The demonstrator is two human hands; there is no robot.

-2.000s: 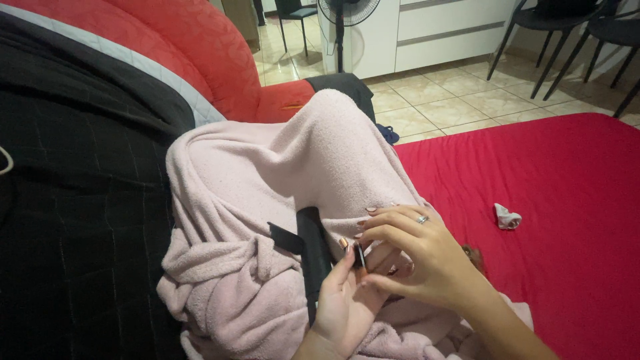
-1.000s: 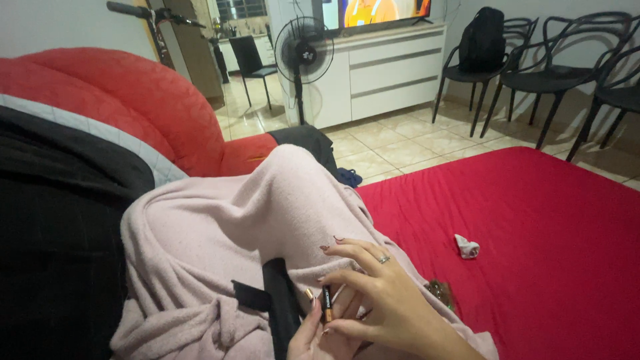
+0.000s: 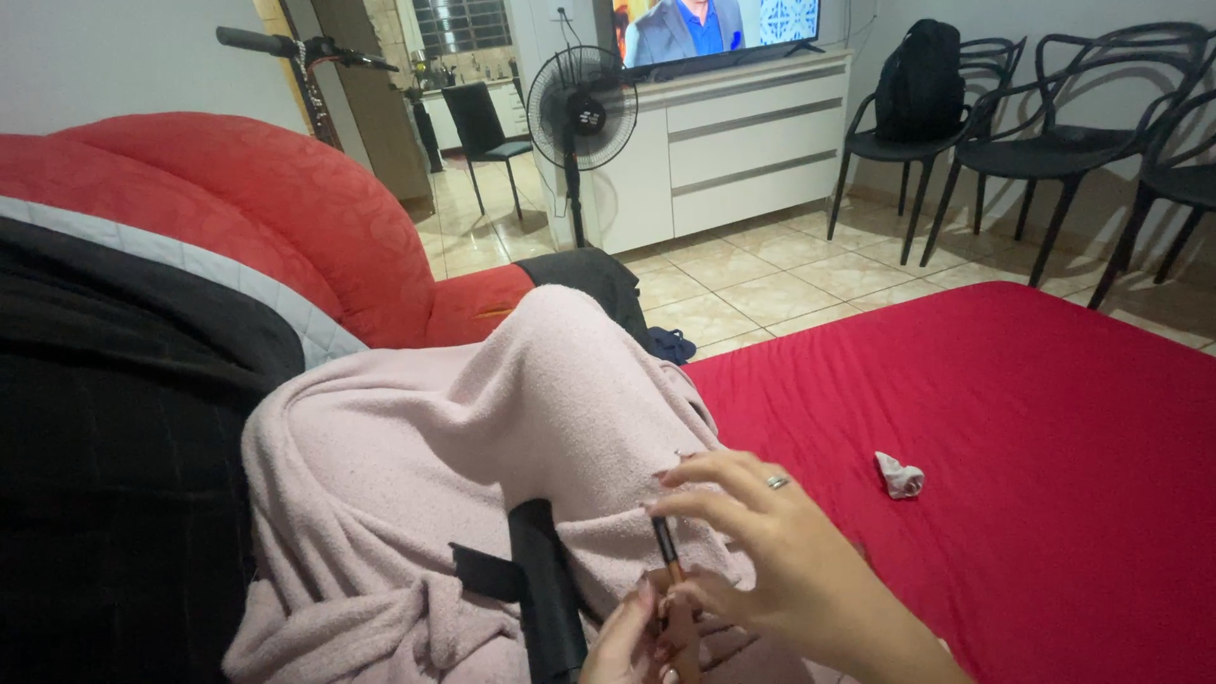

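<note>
A slim black and copper cylinder, apparently a battery (image 3: 667, 546), stands tilted between the index finger and thumb of my right hand (image 3: 760, 532), which wears a ring. Just below, my left hand (image 3: 632, 632) has its thumb and fingers bent close to the cylinder's lower end; a small dark thing shows between them, but what they hold is partly hidden. A black tubular object (image 3: 546, 589) with a flat flap out to its left lies on the pink blanket (image 3: 560, 380) over my lap, left of both hands.
A crumpled whitish item (image 3: 900, 476) lies on the red sheet (image 3: 1026, 399) at right. The red sofa (image 3: 285, 209) and a dark cover (image 3: 114, 418) are at left. Beyond stand a fan (image 3: 581, 114), a white drawer cabinet (image 3: 760, 142), a television (image 3: 712, 28) and black chairs (image 3: 1054, 152).
The view has tilted up, bringing the television and more of the room into sight. The cylinder has turned more upright between my right fingers and thumb.
</note>
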